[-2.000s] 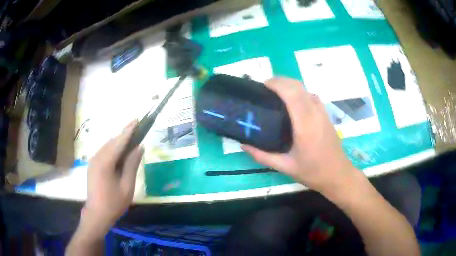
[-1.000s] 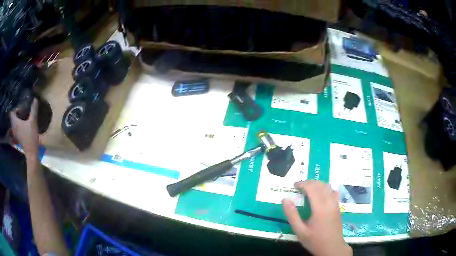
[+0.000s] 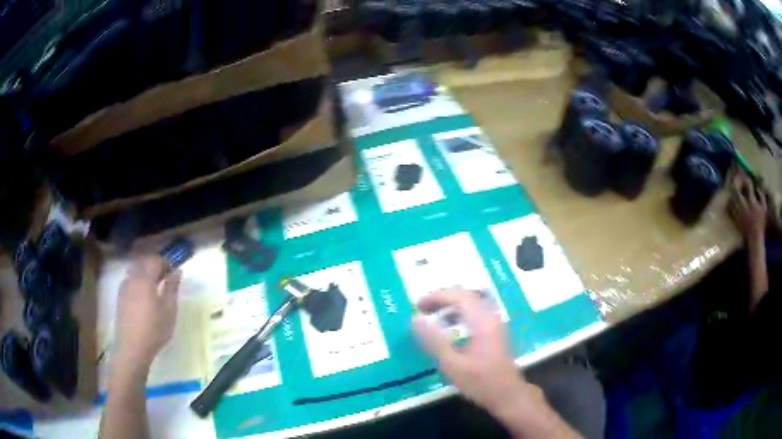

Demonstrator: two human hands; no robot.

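Observation:
My left hand (image 3: pixel 147 307) is over the left of the bench, blurred, its fingertips at a dark button panel (image 3: pixel 177 251) with blue marks; whether it grips the panel is unclear. My right hand (image 3: pixel 467 347) is near the front edge, blurred, its fingers apart with no object clearly in them. The mallet (image 3: pixel 249 354) lies between the hands, handle towards the front left, its head (image 3: pixel 296 287) partly over a printed charger picture. A small black part (image 3: pixel 249 243) lies behind the mallet head. A thin black strip (image 3: pixel 364 391) lies flat by the front edge.
Cardboard boxes (image 3: pixel 214 119) are stacked at the back left. Black speakers (image 3: pixel 53 343) fill a tray at left. More speakers stand on end on the brown surface (image 3: pixel 514 111) at right (image 3: pixel 592 154). Another person's hand (image 3: pixel 748 206) is at the far right.
The view has swung right. My left hand has left the black speaker at the left and is now at the button panel. My right hand stays near the front edge. The mallet still lies down.

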